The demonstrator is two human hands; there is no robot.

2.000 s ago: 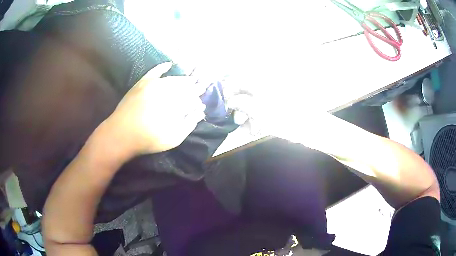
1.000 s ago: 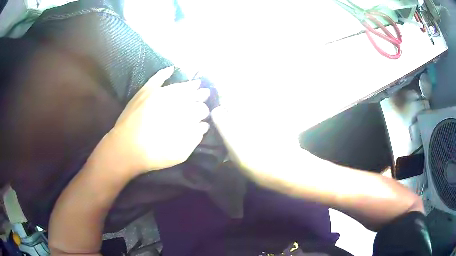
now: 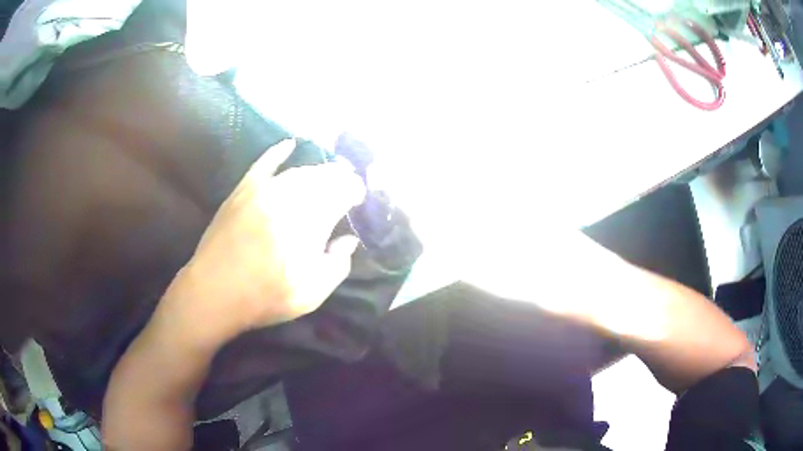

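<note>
A dark garment [image 3: 114,185], reddish-brown in the glare, is spread on the left and hangs over the table's front edge. My left hand [image 3: 282,229] lies on it near the centre, with its fingertips gripping a bunched, purplish edge of the cloth [image 3: 379,220]. My right forearm reaches in from the lower right. My right hand [image 3: 467,229] is washed out by the glare to the right of that edge, so its fingers and any hold cannot be made out. The sewing machine is lost in the white glare.
Red-handled scissors [image 3: 691,66] lie on the white table [image 3: 651,132] at upper right, near small metal tools [image 3: 768,40]. A pale cloth [image 3: 57,35] is at upper left. A fan-like grille [image 3: 788,264] stands at far right.
My right hand was close beside my left fingertips a second ago and has drawn back to the right. More of the bunched purplish edge shows. My left hand has stayed on the cloth.
</note>
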